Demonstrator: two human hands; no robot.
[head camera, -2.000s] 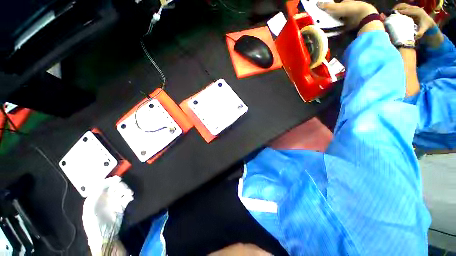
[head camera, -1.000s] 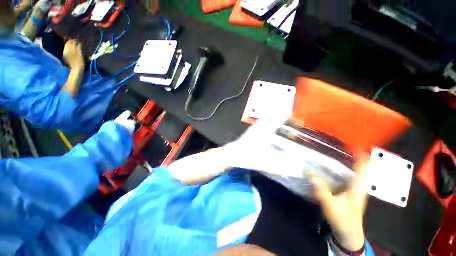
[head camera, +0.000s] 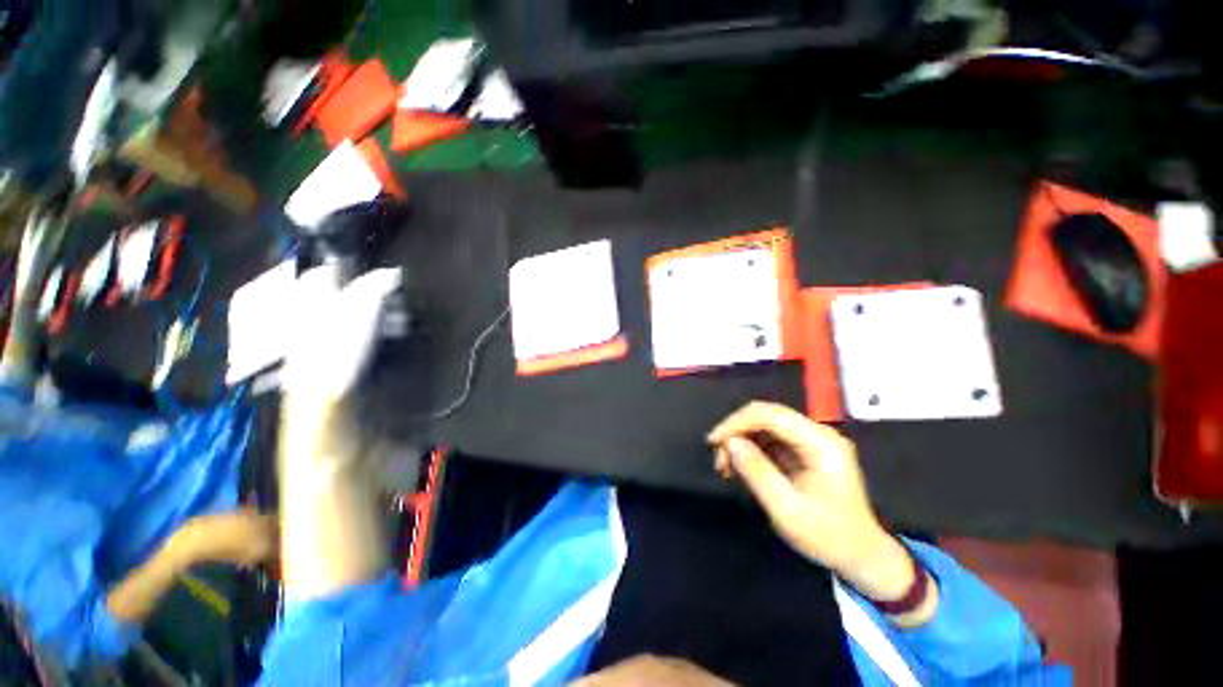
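Three white boxes lie on orange-red pads in front of me: a left one (head camera: 563, 301), a middle one (head camera: 714, 306) with dark feet showing, and a right one (head camera: 917, 353) with four dark feet. My left hand (head camera: 329, 329), in a white glove, is strongly blurred at the left. It is closed around a black barcode scanner (head camera: 352, 234), whose dark head shows above the glove; its grip is hidden. My right hand (head camera: 805, 486) is bare, fingers loosely curled and empty, just below the middle and right boxes.
A black mouse (head camera: 1100, 269) lies on an orange-red pad at the right, beside a red tape dispenser (head camera: 1191, 383). A thin cord (head camera: 472, 369) runs left of the boxes. More white boxes (head camera: 262, 322) lie behind my left hand. Another person's blue sleeve (head camera: 121, 483) is at the left.
The view has turned. My hands have parted from the blurred boxes and the large orange-red pad in front of me; my left hand has moved left onto the scanner.
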